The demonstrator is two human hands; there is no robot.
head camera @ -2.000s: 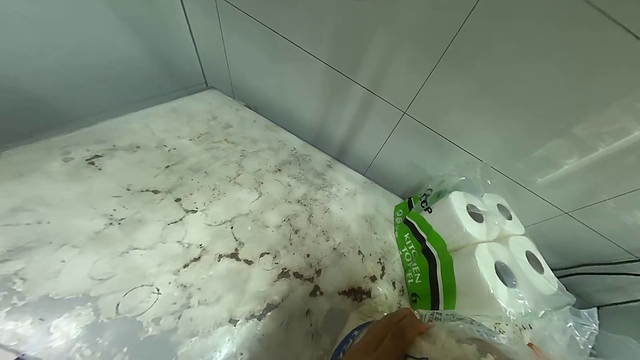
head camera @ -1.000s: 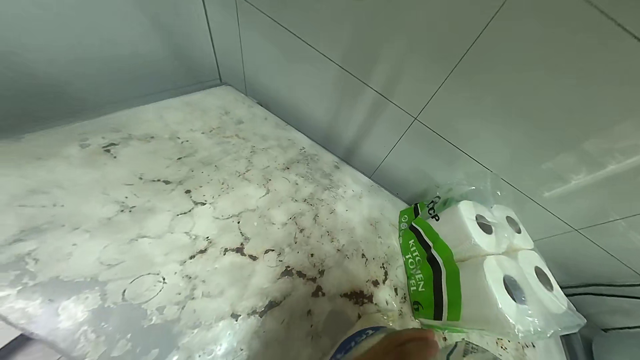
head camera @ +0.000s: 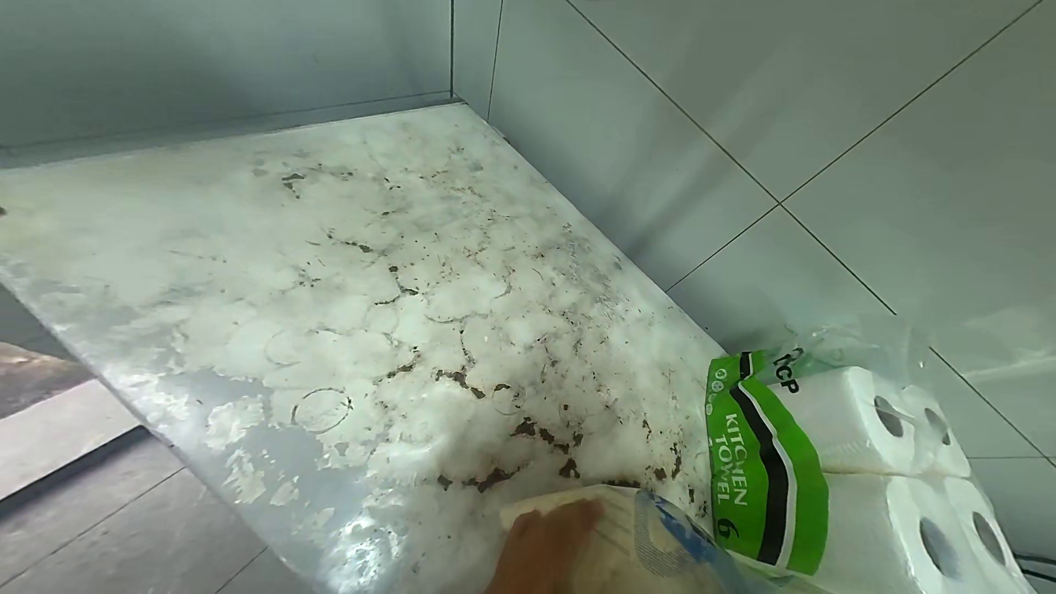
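Observation:
At the bottom centre of the head view, one of my hands [head camera: 549, 544] rests its fingers on a pale plastic package with blue print [head camera: 635, 536]; it looks like my left hand, partly cut off by the frame. Whether the fingers grip the package or only press on it is hard to tell. The package lies on the stained white surface [head camera: 330, 272], against a clear plastic pack of kitchen towel rolls [head camera: 771, 470] with a green label. My other hand is not in view.
Grey tiled walls [head camera: 907, 206] meet at the far corner behind the surface. At lower left, past the surface's edge, are floor tiles [head camera: 124, 528] and a light board-like strip [head camera: 66, 433]. Black cables [head camera: 1035, 565] run at the lower right.
The blue-printed package shows much more at the bottom than a second ago, with my hand on it. The view has shifted, showing more floor at the left.

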